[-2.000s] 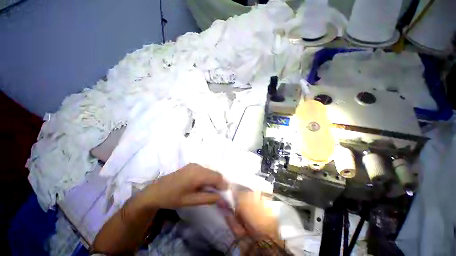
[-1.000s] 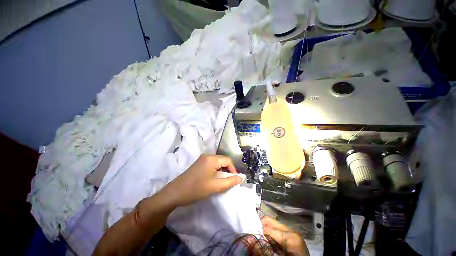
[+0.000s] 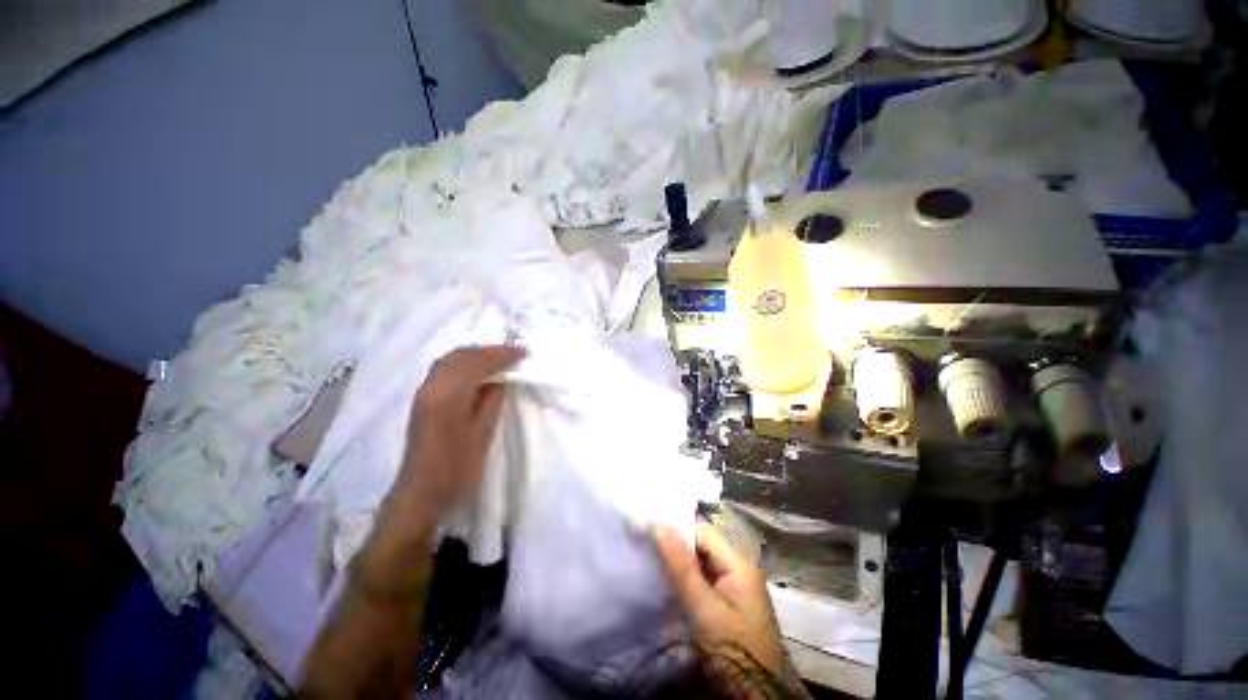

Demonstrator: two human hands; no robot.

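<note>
A white knit garment piece (image 3: 589,479) hangs between my hands, left of the overlock machine (image 3: 944,260). My left hand (image 3: 459,410), slightly blurred, grips its upper left part, with the cloth falling in folds. My right hand (image 3: 719,588) holds its lower right edge near the front of the machine. The cloth's right edge lies close to the needle area (image 3: 705,404); glare hides whether it is under the presser foot. A yellow oil bottle (image 3: 773,308) stands on the machine front beside cream tension knobs (image 3: 883,390).
A large ruffled heap of white pieces (image 3: 233,397) curves along the left and back. A blue tray (image 3: 828,151) with white cloth and white thread cones (image 3: 965,21) are behind the machine. White cloth (image 3: 1198,451) hangs at the right. A pale wall (image 3: 247,151) is at the back left.
My left hand has moved from beside the needle area up and left, lifting and spreading the cloth. My right hand has moved slightly up and left. The view has shifted a little.
</note>
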